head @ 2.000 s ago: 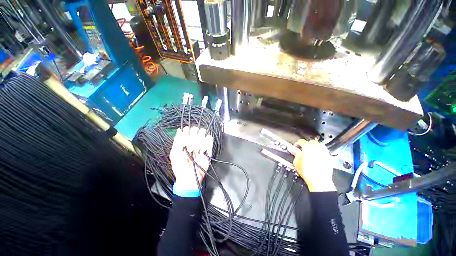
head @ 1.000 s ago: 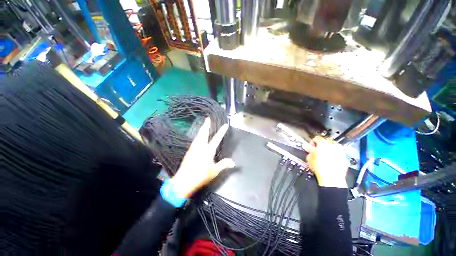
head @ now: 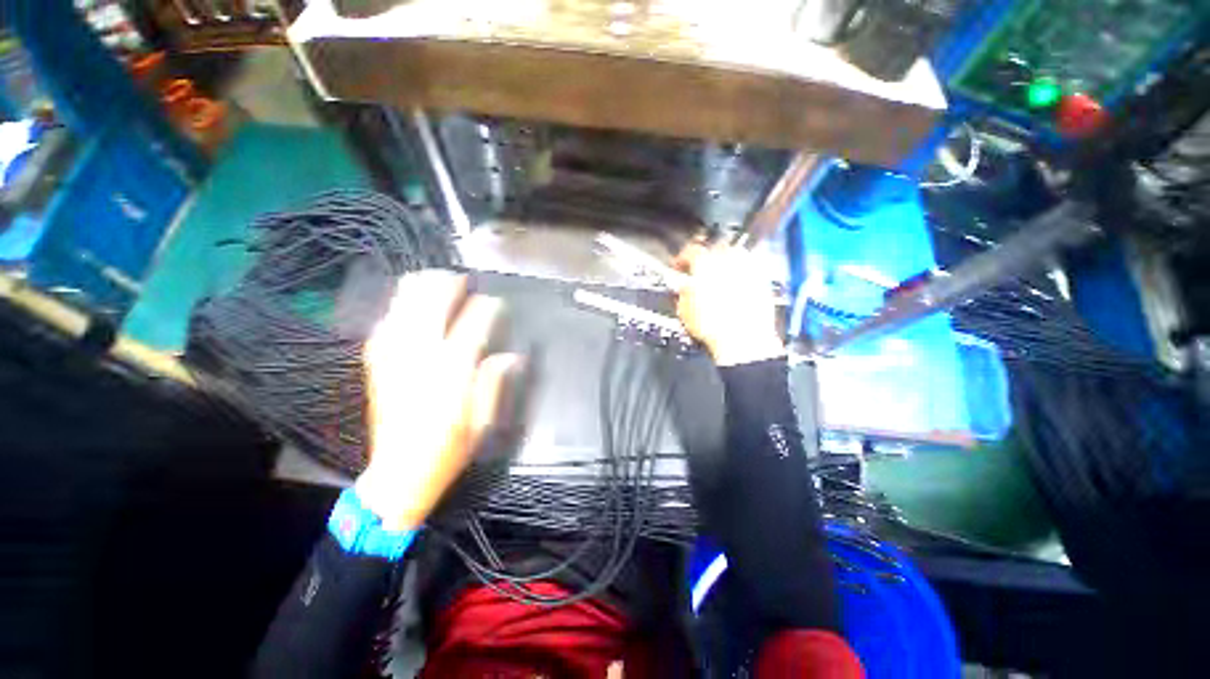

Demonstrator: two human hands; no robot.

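Note:
My left hand [head: 425, 391] is blurred, over the left part of the grey work plate [head: 547, 398], fingers apart and seemingly empty. My right hand [head: 730, 303] is closed on the right end of a silvery insert bar [head: 634, 255] in front of the press. A second insert bar [head: 621, 313] lies just below it, with several black cables [head: 624, 411] running from it towards my lap. My right fingers hide the right ends of both bars. A loose coil of black cable [head: 285, 312] lies to the left.
The thick upper platen [head: 610, 82] is above the hands. A blue tray [head: 975, 385] is right of the press, with a dark arm or hose [head: 955, 272] across it. A blue bucket [head: 896, 617] is beside my lap at right. A straight cable bundle [head: 557, 504] crosses the front edge.
My left hand let go of the cables with pale ends, which no longer show in it, and drew back. My right hand stays at the bars. The view has turned right and down.

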